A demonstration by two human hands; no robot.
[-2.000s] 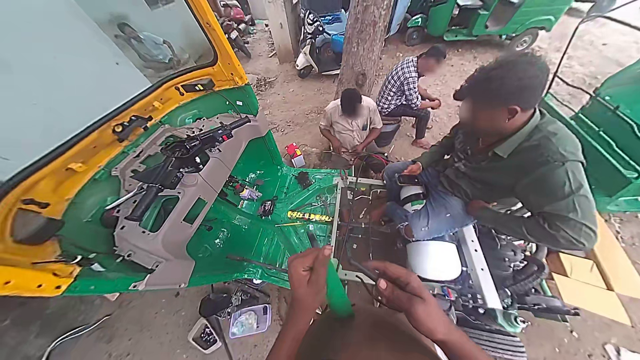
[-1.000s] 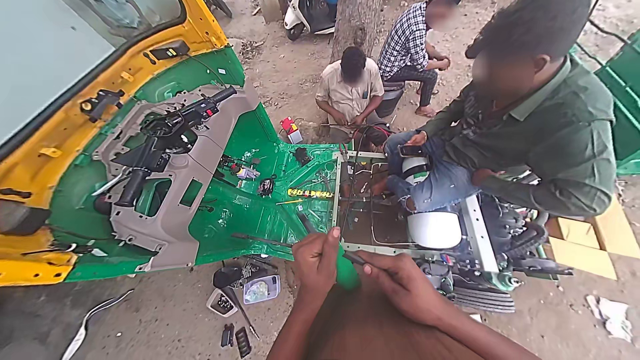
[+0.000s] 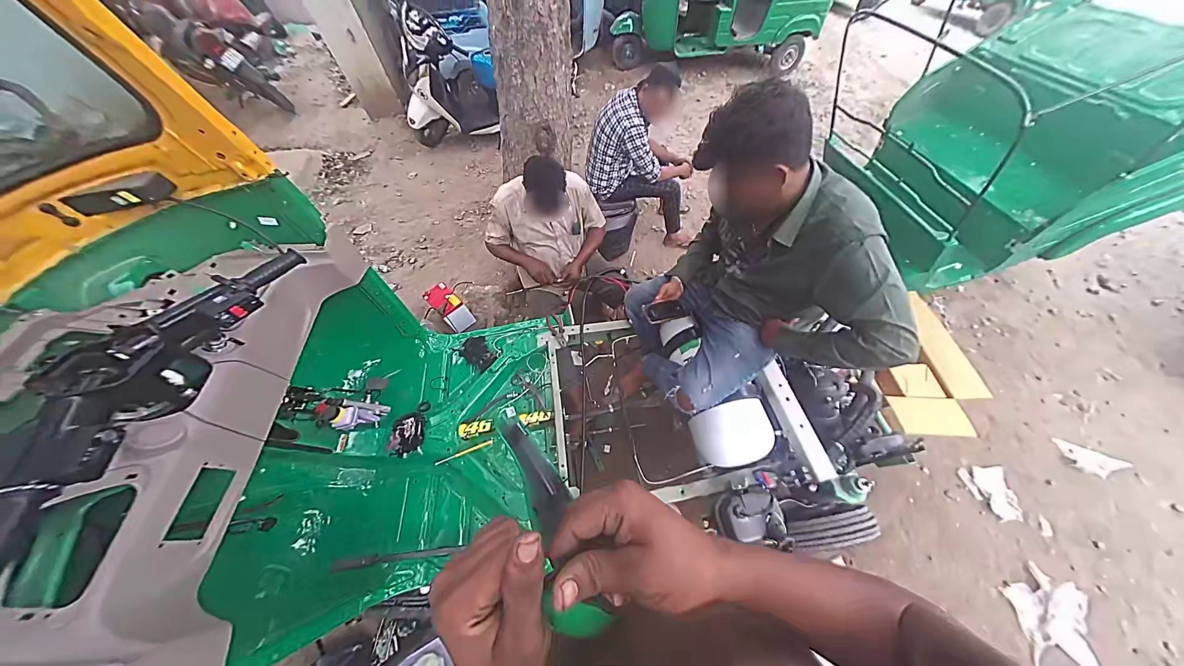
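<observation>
My left hand [image 3: 495, 592] and my right hand [image 3: 638, 546] meet at the bottom centre, fingertips pinched close together. Between them runs a dark, strip-like piece [image 3: 536, 462] that rises toward the upper left; its exact kind cannot be told. A thin dark rod or cable [image 3: 398, 559] reaches left from my left hand. Below the fingers shows a rounded green thing [image 3: 581, 618], partly hidden. Beyond my hands lies the green metal floor [image 3: 370, 499] of an auto-rickshaw body, with a yellow pencil-like stick [image 3: 464, 451] and a small black coil [image 3: 407, 433] on it.
A handlebar [image 3: 203, 314] and grey panel are at left. The open chassis frame [image 3: 560, 398] holds wires. One person [image 3: 805, 250] sits on it with a phone; another [image 3: 548, 222] handles wires near a red battery [image 3: 449, 305]. A third [image 3: 638, 139] sits behind. A cardboard box [image 3: 925, 398] lies right.
My hands have come closer together, and the dark strip-like piece now stands up from between them. The view has shifted.
</observation>
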